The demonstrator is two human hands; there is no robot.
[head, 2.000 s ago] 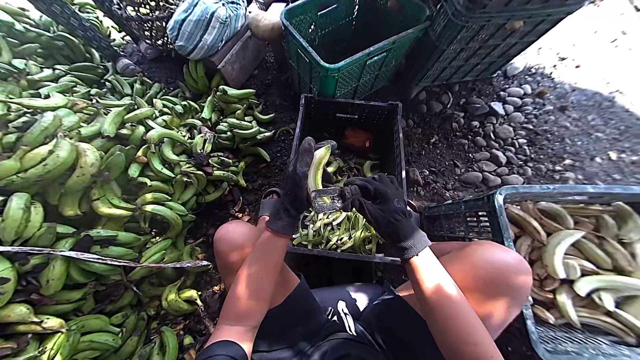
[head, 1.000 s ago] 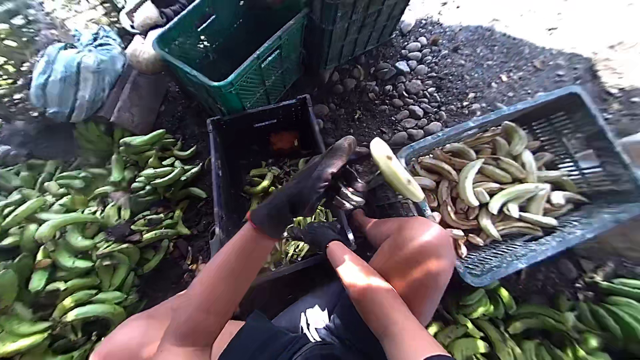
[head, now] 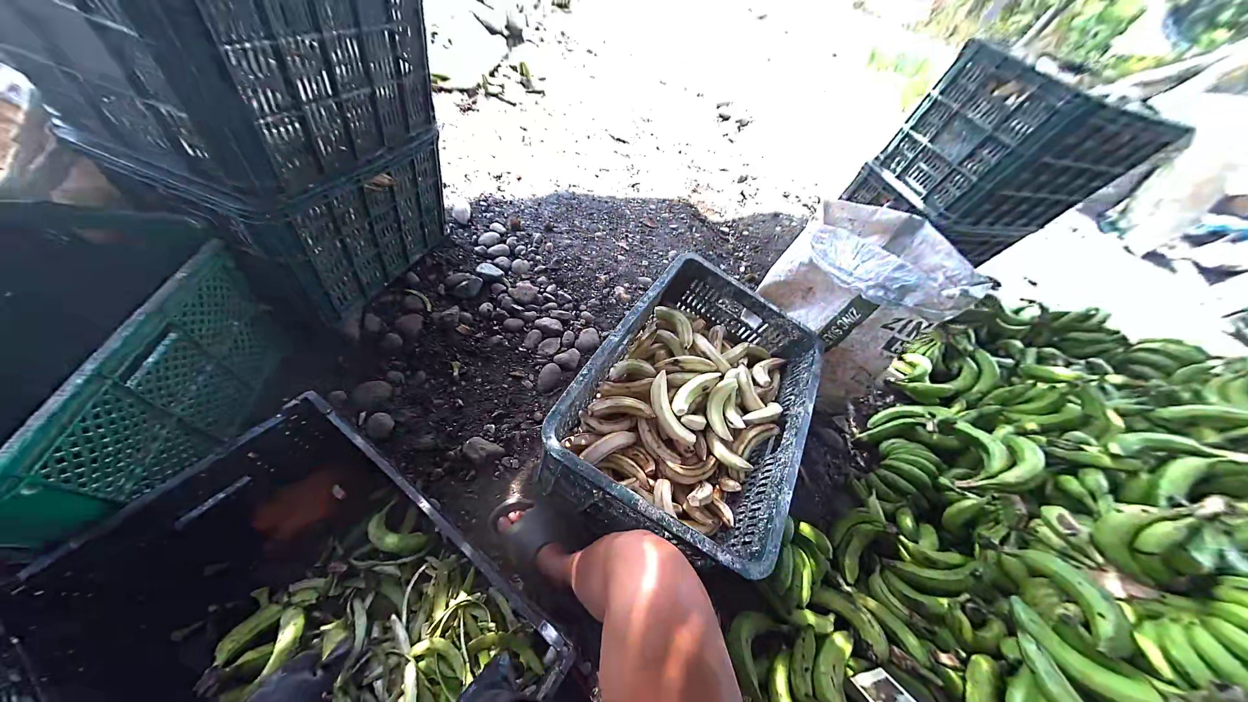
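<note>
Only the tops of my dark gloved hands show at the bottom edge, over the black crate (head: 429, 507) with green peels (head: 419, 624). My left hand (head: 297, 680) is at the lower left among the peels. My right hand (head: 497, 681) is to its right, near the crate's side. Their fingers, and anything in them, are hidden or blurred. Beyond my bent knee, peeled plantains (head: 673, 409) lie heaped in a dark plastic crate (head: 804, 429). Unpeeled green plantains (head: 1053, 507) are piled on the right.
A green crate (head: 146, 390) stands at left beside stacked dark crates (head: 341, 166). Stones (head: 551, 336) lie on the dark soil. A white sack (head: 868, 273) leans behind the plantain crate, with more stacked crates (head: 1014, 146) beyond. My knee (head: 653, 604) is close to the plantain crate.
The view has swung far to the right. My hands, which held a peeled plantain in the earlier frames, are now low at the frame's bottom edge; that plantain is no longer seen in them.
</note>
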